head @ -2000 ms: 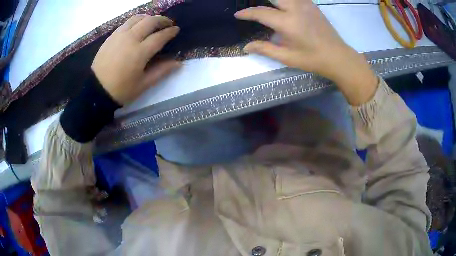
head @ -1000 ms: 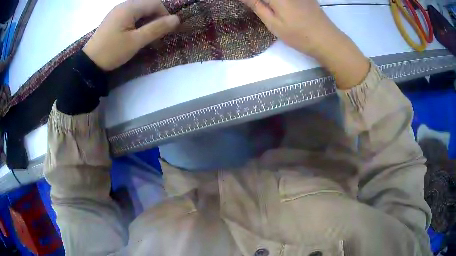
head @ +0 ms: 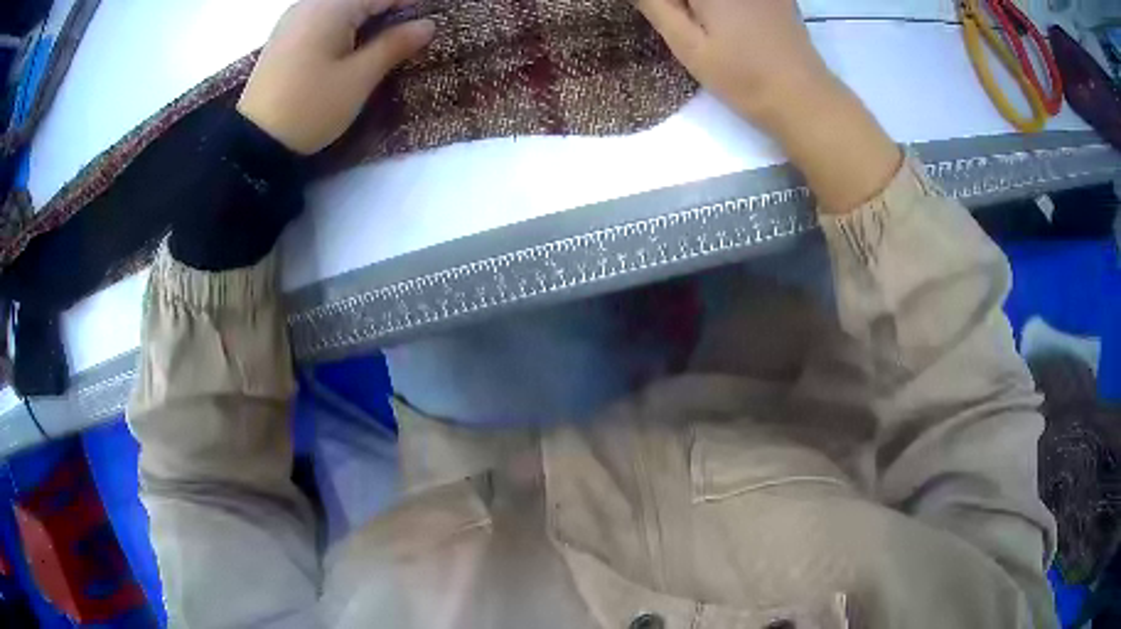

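Observation:
The tweed piece [head: 529,80], brown-grey check with dark red lines, lies on the white table with its checked side up between my hands. Its far part is cut off by the top edge. A long curved strip with a black layer [head: 148,197] runs from it to the left table edge. My left hand [head: 322,74] is at the piece's left part, with thumb and fingers holding its far edge. My right hand [head: 738,55] is at its upper right part, its fingertips on the cloth and partly cut off by the top edge.
A grey measuring-tape strip [head: 553,252] edges the table. Scissors with orange-yellow and red handles [head: 1002,62] lie at the upper right, beside a dark red flat object [head: 1088,80]. Dark cloth [head: 1082,442] sits by blue plastic at lower right. A red object [head: 80,547] is lower left.
The black layer showed between my hands at first; now the tweed's checked side faces up there. Since the last frame, my left hand has shifted slightly right.

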